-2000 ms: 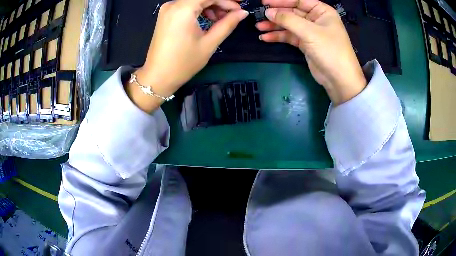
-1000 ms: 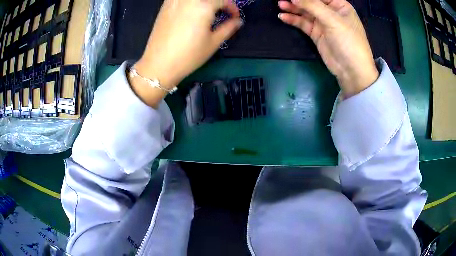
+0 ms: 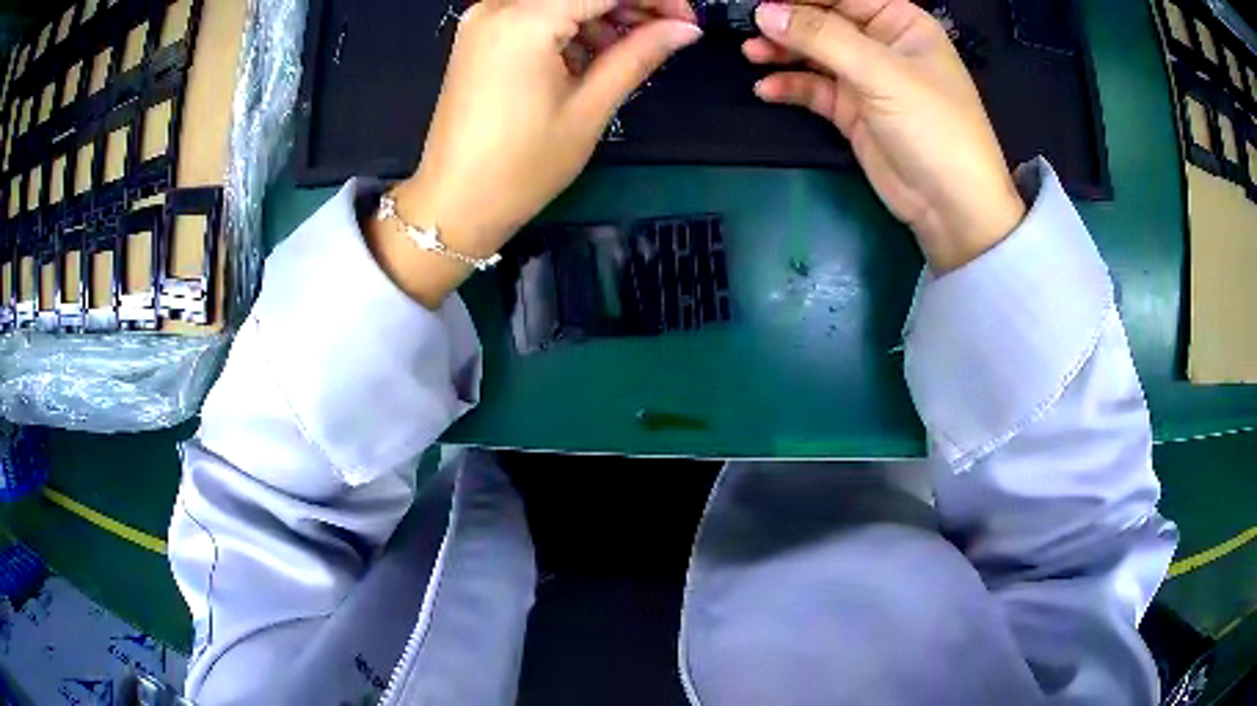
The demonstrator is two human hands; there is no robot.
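My right hand [image 3: 882, 97] is at the top edge of the picture. Its thumb and fingers hold a small black slotted piece [image 3: 733, 17]. My left hand [image 3: 538, 97] is beside it on the left, its thumb and finger nearly together at the piece; whether they hold a thin pin is too small to tell. Both hands are over the black tray [image 3: 772, 149]. Thin metal pins lie in the tray, partly hidden by my left hand. A fanned stack of black plastic frames [image 3: 620, 283] lies on the green bench between my forearms.
At the left a cardboard sheet [image 3: 200, 104] bears rows of black frames, with clear plastic film [image 3: 110, 379] around it. At the right another cardboard sheet [image 3: 1220, 304] has black frames on its far part. The bench's front edge [image 3: 689, 452] is close to my body.
One second ago my hands were apart and no piece showed in my right fingers. Now they are close together again, with the small black piece between them. The frame stack is unchanged.
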